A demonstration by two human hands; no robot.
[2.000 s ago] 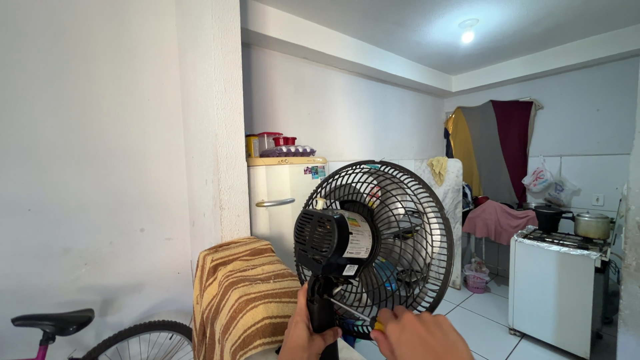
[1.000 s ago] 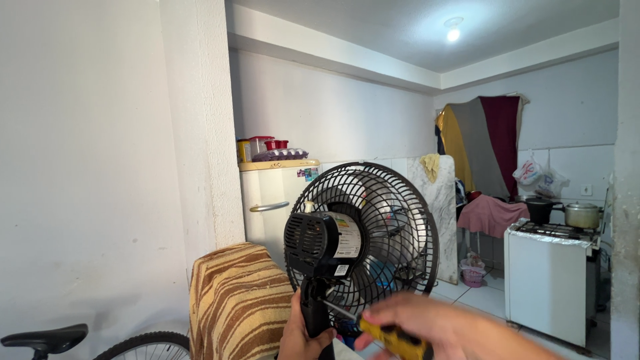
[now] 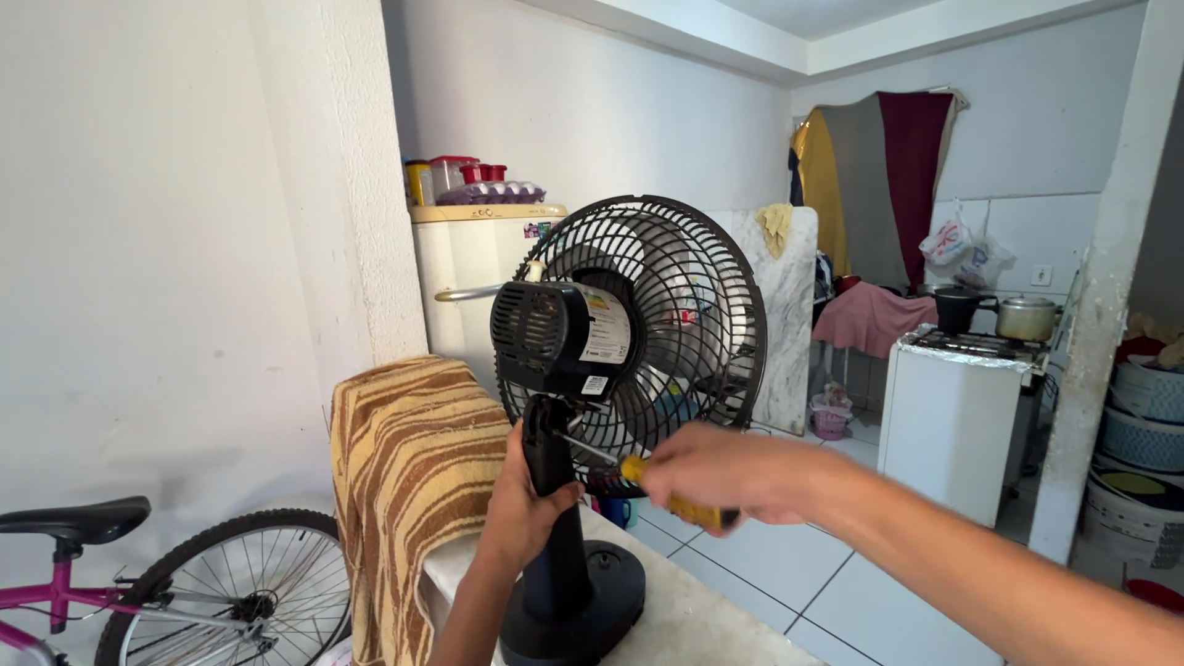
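Note:
A black electric fan (image 3: 638, 342) stands on a marble counter, its motor housing (image 3: 555, 333) facing me and its round base (image 3: 578, 601) on the stone. Around the upper part of the fan's neck (image 3: 555, 462) my left hand (image 3: 532, 504) is closed. A screwdriver with a yellow and black handle (image 3: 684, 495) is in my right hand (image 3: 731, 472). Its metal shaft points left, with the tip at the joint of the neck just under the motor housing. Whether the tip sits in a screw cannot be made out.
A striped towel (image 3: 407, 462) drapes beside the marble counter (image 3: 712, 620). At the lower left is a bicycle (image 3: 231, 592). Behind stand a refrigerator (image 3: 462, 268) and a stove (image 3: 953, 425) with pots. Stacked containers (image 3: 1142, 444) are at the far right.
The view has tilted down, and the fan's base and counter now show. The screwdriver remains in my right hand, with its shaft at the neck joint. My left hand still holds the neck.

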